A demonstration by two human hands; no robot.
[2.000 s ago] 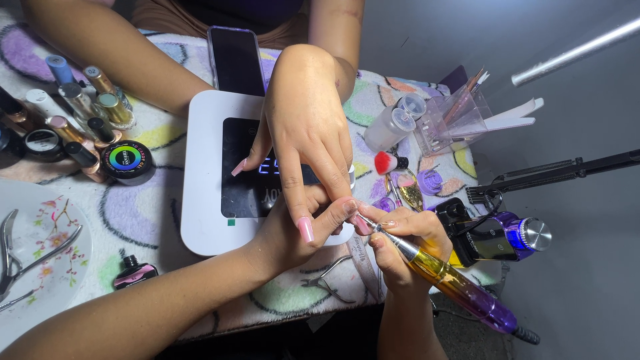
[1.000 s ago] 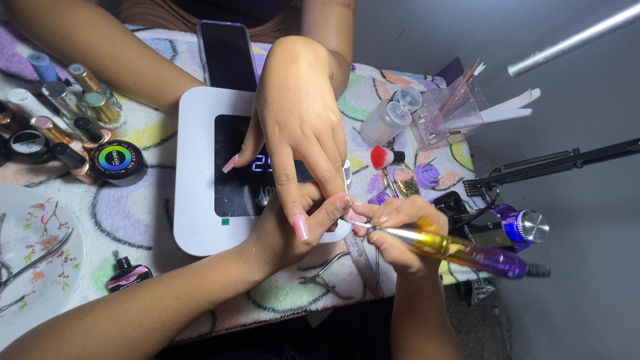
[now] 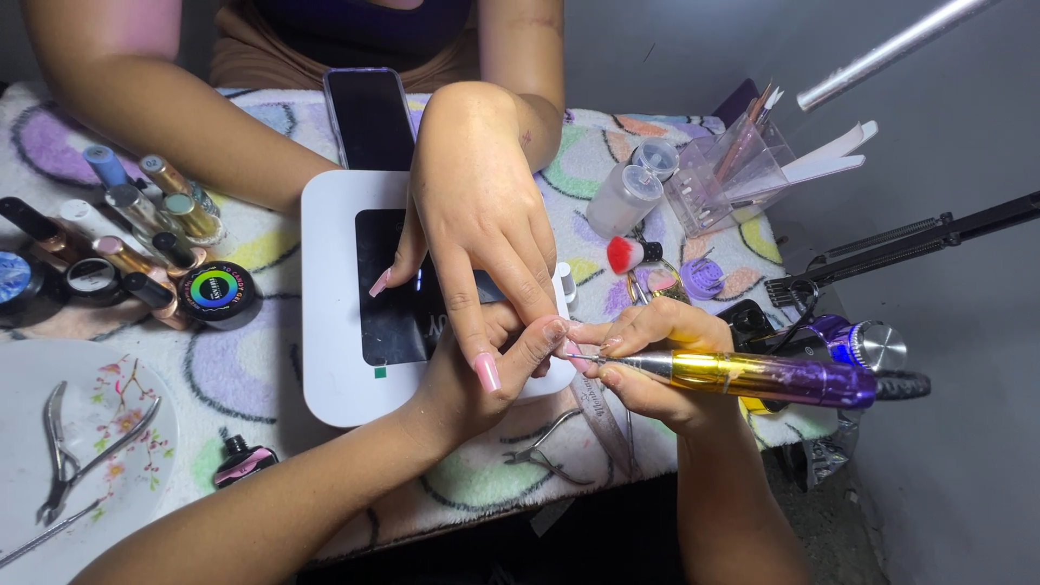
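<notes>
My right hand (image 3: 674, 366) grips a yellow-to-purple electric nail drill (image 3: 756, 378) like a pen, its thin bit touching or close to a pink nail (image 3: 575, 354) of another person's hand (image 3: 483, 211). With thumb and fingers, my left hand (image 3: 479, 374) holds that person's fingers from below. The other hand is spread palm down over a white nail lamp (image 3: 333, 325) with a black display panel. One long pink nail (image 3: 487, 372) hangs beside my left thumb. My left palm is mostly hidden from view.
Nail polish bottles (image 3: 191, 215) and a gel jar (image 3: 215, 294) stand at left, above a floral plate (image 3: 154, 390) with nippers (image 3: 61, 463). More nippers (image 3: 544, 447) lie below the lamp. At right are pump bottles (image 3: 621, 199), a clear organizer (image 3: 723, 183), a red brush (image 3: 630, 254) and a black lamp arm (image 3: 918, 231).
The drill has turned from a downward slant to nearly level, with my right hand turning along with it. My left hand keeps its hold on the other person's fingers.
</notes>
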